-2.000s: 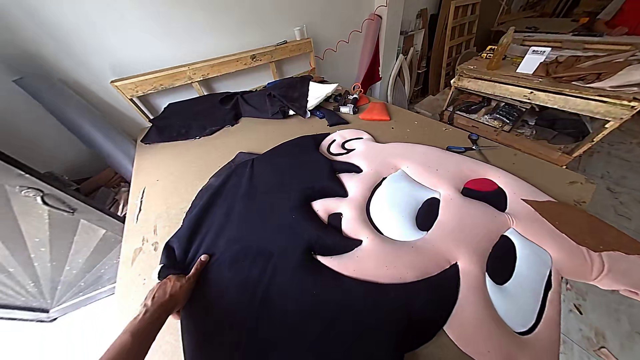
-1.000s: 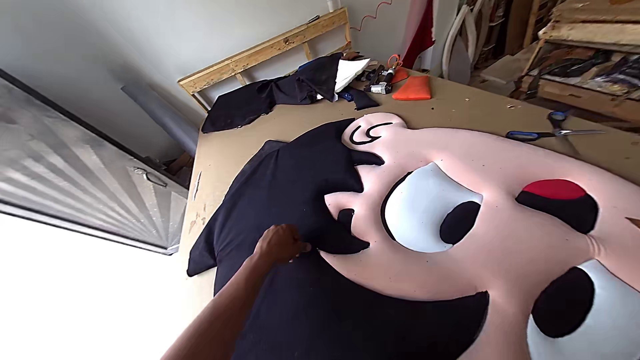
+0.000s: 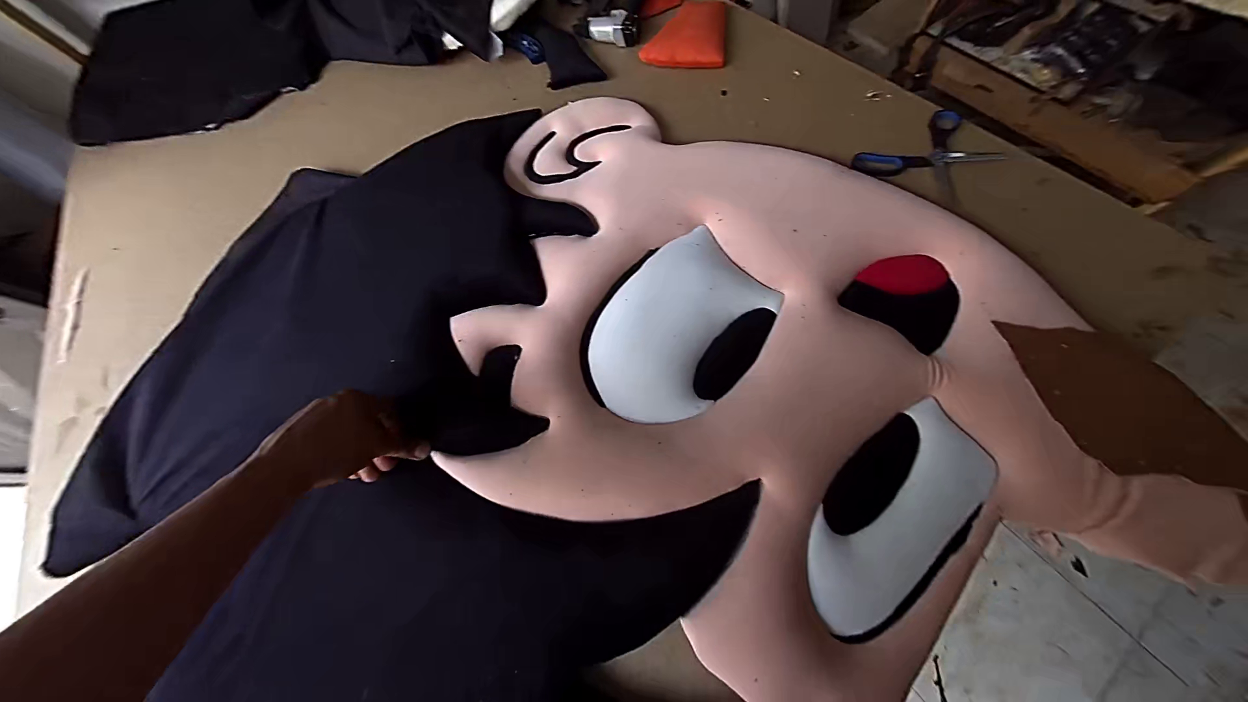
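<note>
A large padded cartoon face [image 3: 682,458] in pink fabric lies on the table, with white-and-black eyes, a red-and-black mouth and a curled ear. Black fabric hair [image 3: 322,263] covers its left side and ends in points over the pink. My left hand [image 3: 356,439] pinches the black fabric where two hair sections meet, close to the lower tip by the pink edge; its fingertips are partly hidden. My right hand is not in view. A brown fabric piece [image 3: 1121,400] lies over the pink at the right.
Blue-handled scissors [image 3: 892,163] lie on the tabletop [image 3: 780,107] beyond the face. At the back are dark cloth [image 3: 195,63], an orange pad [image 3: 685,35] and small tools. A wooden shelf [image 3: 1053,127] with scraps stands at the upper right; tiled floor shows lower right.
My left hand has moved from the outer left part of the black fabric to the junction near the pink edge, where it now pinches the cloth. The view has moved closer.
</note>
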